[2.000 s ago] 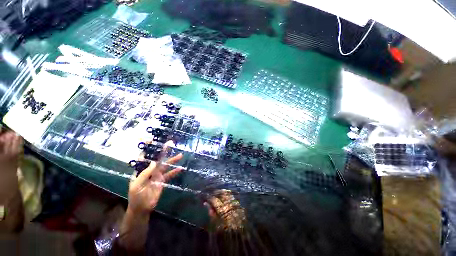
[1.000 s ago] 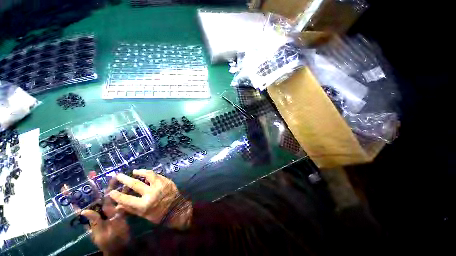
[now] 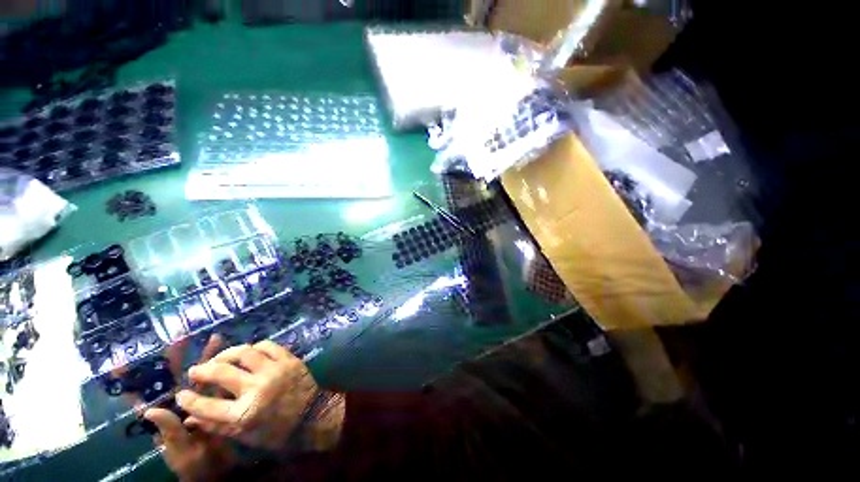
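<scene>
My left hand [image 3: 184,448] is at the bench's near edge, palm up and partly hidden under my right hand. Small glossy black parts [image 3: 141,378] lie between its thumb and fingers. My right hand [image 3: 255,393] lies over it with fingers curled; whether it grips a part is hidden. Just beyond is a clear blister tray [image 3: 193,247], its far pockets showing green and several near pockets holding black parts. A column of black paired rings [image 3: 106,306] runs along its left side. Loose black parts [image 3: 325,259] lie at its right.
A white paper sheet [image 3: 52,348] with black parts is at left. A filled tray [image 3: 94,132], white packet [image 3: 24,212], small pile [image 3: 130,204] and empty blister tray [image 3: 292,141] lie farther back. A thin dark stick [image 3: 441,211], whitish block [image 3: 424,71], clear bags [image 3: 651,179] and cardboard box [image 3: 594,240] are rightward.
The view has swung right since the oldest frame, bringing the box into fuller view. My right hand has come over my left. Since one second ago, both hands sit slightly lower and farther left.
</scene>
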